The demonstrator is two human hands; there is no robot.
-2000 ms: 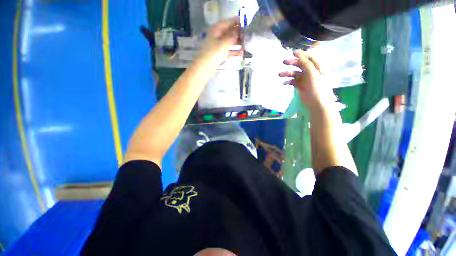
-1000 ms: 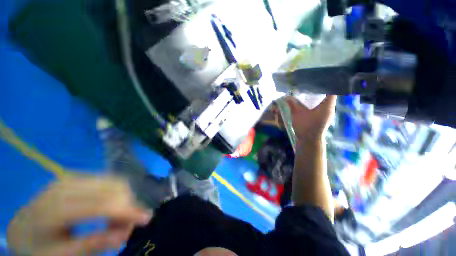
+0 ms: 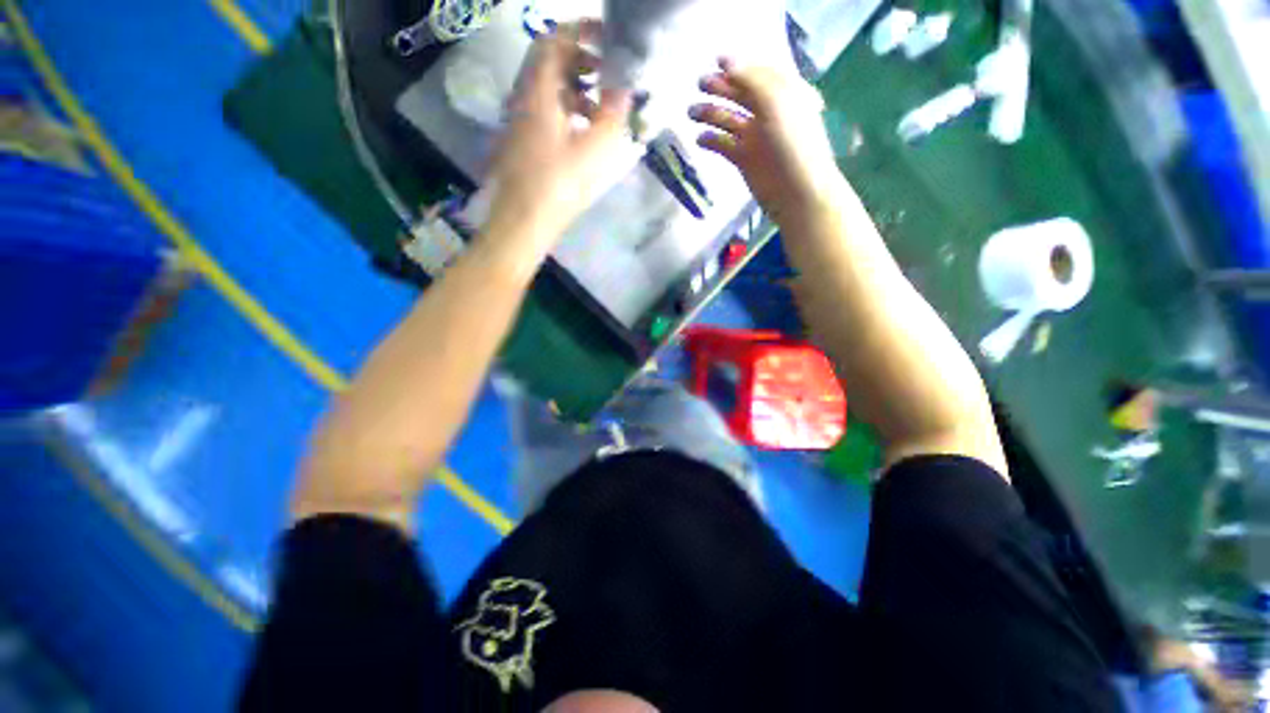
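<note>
The silver-grey horn (image 3: 648,31) hangs at the top of the view, cut off by the edge and blurred. My left hand (image 3: 554,137) is at its left side with fingers bent; whether it grips anything is hidden. My right hand (image 3: 759,132) is to the right of the horn, fingers apart, with nothing visible in it. Below the hands is the flat grey machine base (image 3: 634,265), with a dark slotted clamp bar (image 3: 678,178) on it. The fixture under the horn is mostly hidden by my left hand.
The base's front panel has a green button (image 3: 660,327) and a red button (image 3: 735,252). A red stool (image 3: 797,397) stands on the floor below. A white film roll (image 3: 1028,265) and small white pieces (image 3: 908,34) lie on the green bench at the right.
My left hand has come up from the lower left to the horn. My right hand has moved from under the horn to its right side. The view has turned, showing more bench.
</note>
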